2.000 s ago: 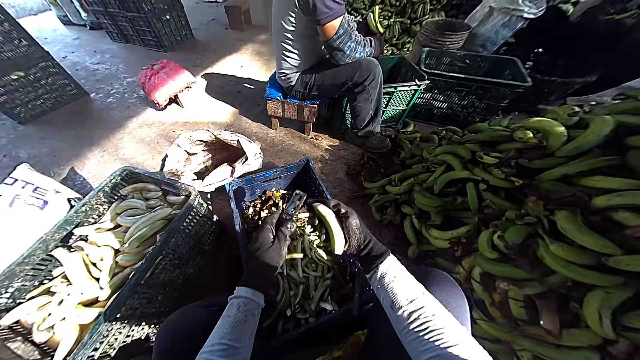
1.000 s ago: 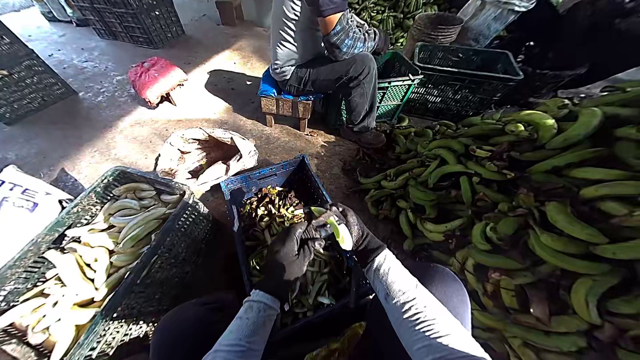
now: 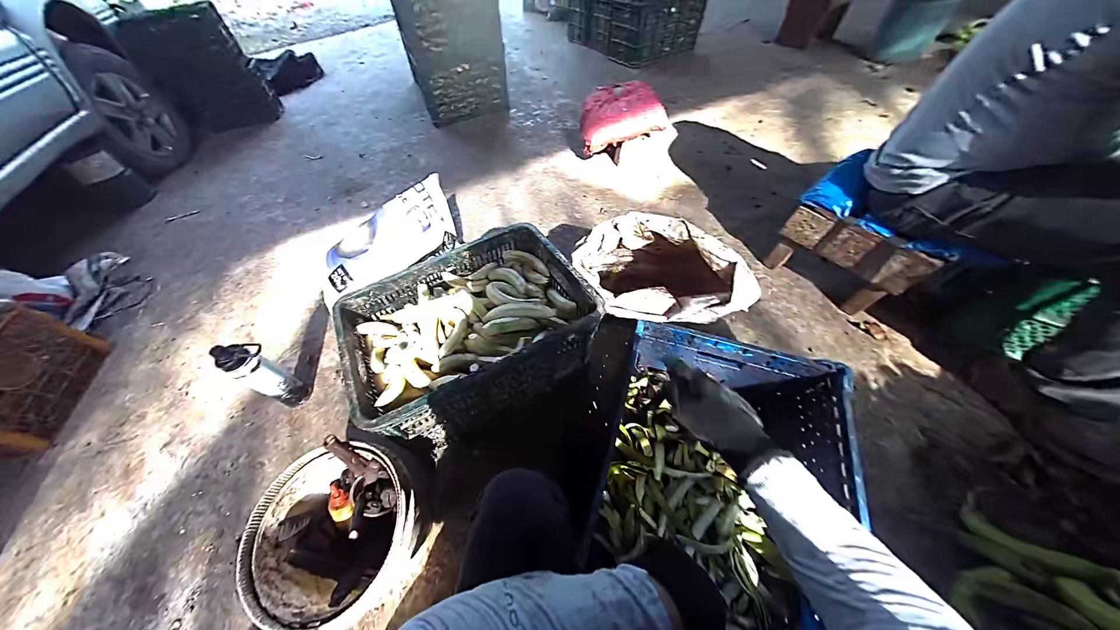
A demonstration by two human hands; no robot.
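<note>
My right hand (image 3: 716,416), in a dark glove, is over the blue plastic crate (image 3: 744,350), its fingers close to the far wall. Blur hides whether it holds anything. Below it, strips of green peel (image 3: 674,490) lie heaped in the crate. At the bottom edge, my left sleeve ends at a dark shape that looks like my gloved left hand (image 3: 687,582); its fingers and anything in them cannot be made out. Left of the blue crate, a dark green plastic crate (image 3: 472,385) holds many peeled plantains (image 3: 472,324). Unpeeled green plantains (image 3: 1032,560) lie at the lower right.
An open sack (image 3: 669,267) stands beyond the crates, by a white printed bag (image 3: 394,232). A bottle (image 3: 258,372) and a round container (image 3: 249,560) with small items are at left. A person (image 3: 989,114) sits on a wooden stool (image 3: 853,245) at right. A vehicle (image 3: 39,96) stands far left.
The view has swung left. My hands, together at a plantain a second ago, are now apart. The right hand has no visible plantain, and the left has dropped low in the picture.
</note>
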